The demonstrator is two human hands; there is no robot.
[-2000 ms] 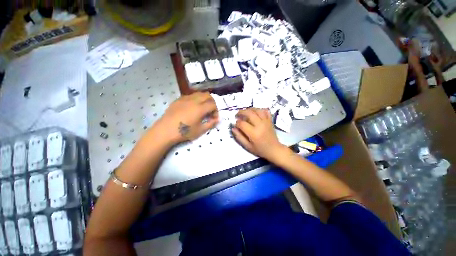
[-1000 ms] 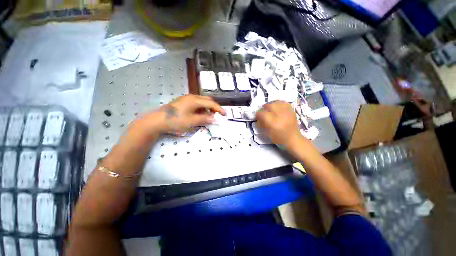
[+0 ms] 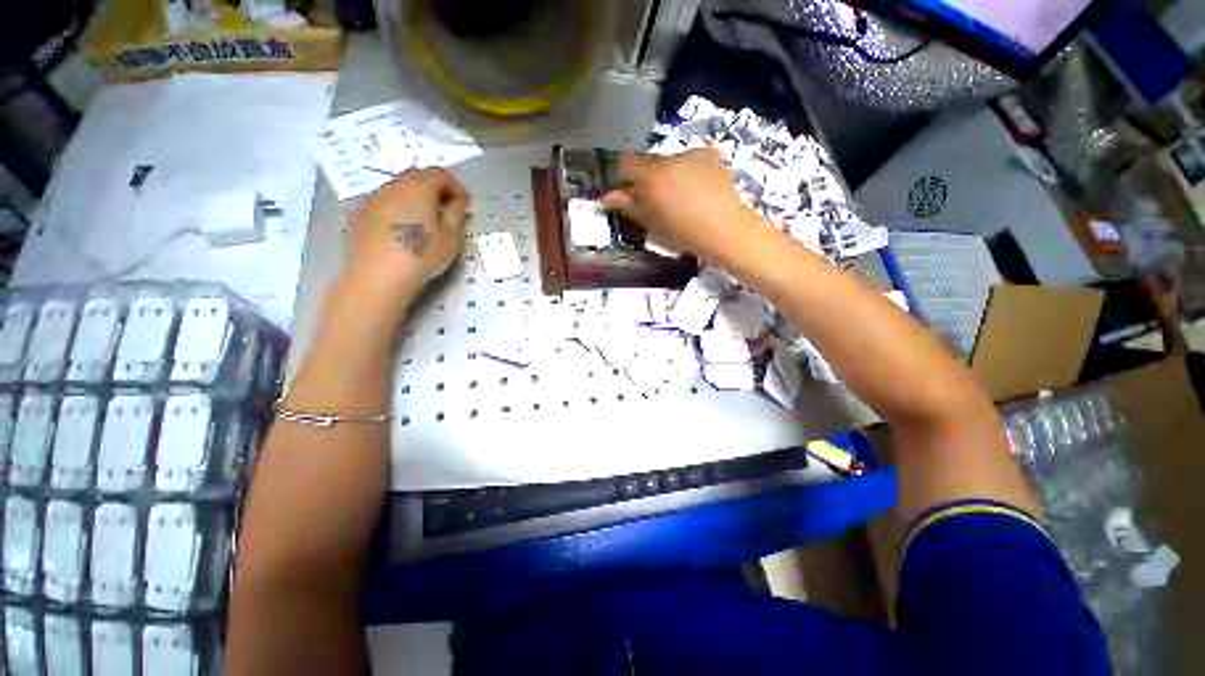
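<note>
The reddish-brown fixture (image 3: 550, 231) stands on the perforated metal table. One white housing (image 3: 588, 225) shows in its front row; my right hand (image 3: 674, 198) is over the fixture with fingertips at the nests and hides the rest. Whether it grips a housing cannot be told. My left hand (image 3: 410, 231) is on the table left of the fixture, fingers curled; what is in it cannot be told. A loose white housing (image 3: 500, 255) lies between my left hand and the fixture. More loose housings (image 3: 648, 346) lie in front of the fixture.
A heap of white housings (image 3: 806, 185) lies behind my right forearm. Stacked filled trays (image 3: 112, 396) stand at left. A paper slip (image 3: 377, 148) lies behind my left hand. A yellow-rimmed nozzle (image 3: 509, 99) hangs above. An open carton (image 3: 1037, 337) with clear trays stands at right.
My right hand has moved from the loose parts up onto the fixture. My left hand has moved left and back. A single housing now shows beside the fixture. Fewer housings show in the nests.
</note>
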